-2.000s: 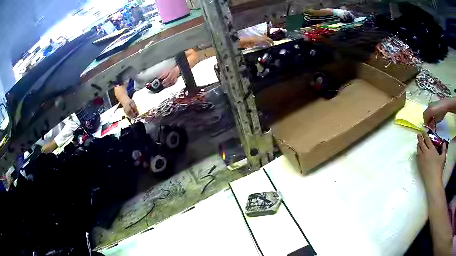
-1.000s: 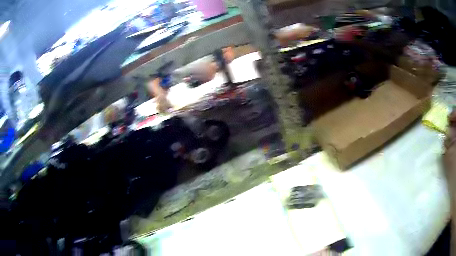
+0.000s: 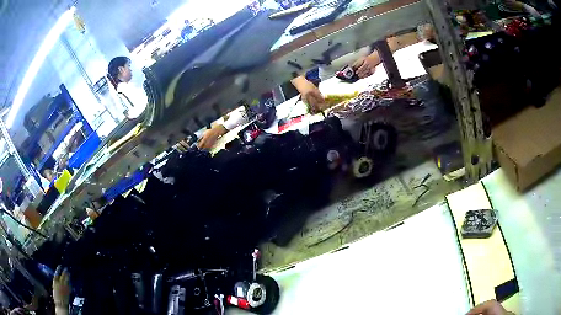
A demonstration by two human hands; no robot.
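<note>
A wheeled black unit (image 3: 253, 294) with a red-and-white patch lies at the bottom centre, by the bench's left end. A large dark heap of black housings (image 3: 203, 203) fills the middle left. A grey speckled block (image 3: 478, 223) sits on the pale strip between two dark lines. A hand, seemingly my right hand (image 3: 490, 309), shows only as a cut-off part at the bottom edge, below the block; its fingers and any hold are hidden. My left hand is not identifiable in the picture.
A slotted metal post (image 3: 462, 92) stands right of centre, with a cardboard tray (image 3: 530, 144) beside it. Wheeled chassis (image 3: 369, 151) lie left of the post. Other people's hands (image 3: 309, 93) work beyond the shelf. Another hand (image 3: 61, 288) shows at far left, its owner unclear.
The view has swung left; the post, tray and block now sit farther right. The wheeled unit at the bottom and part of a hand at the bottom right have come into clear view.
</note>
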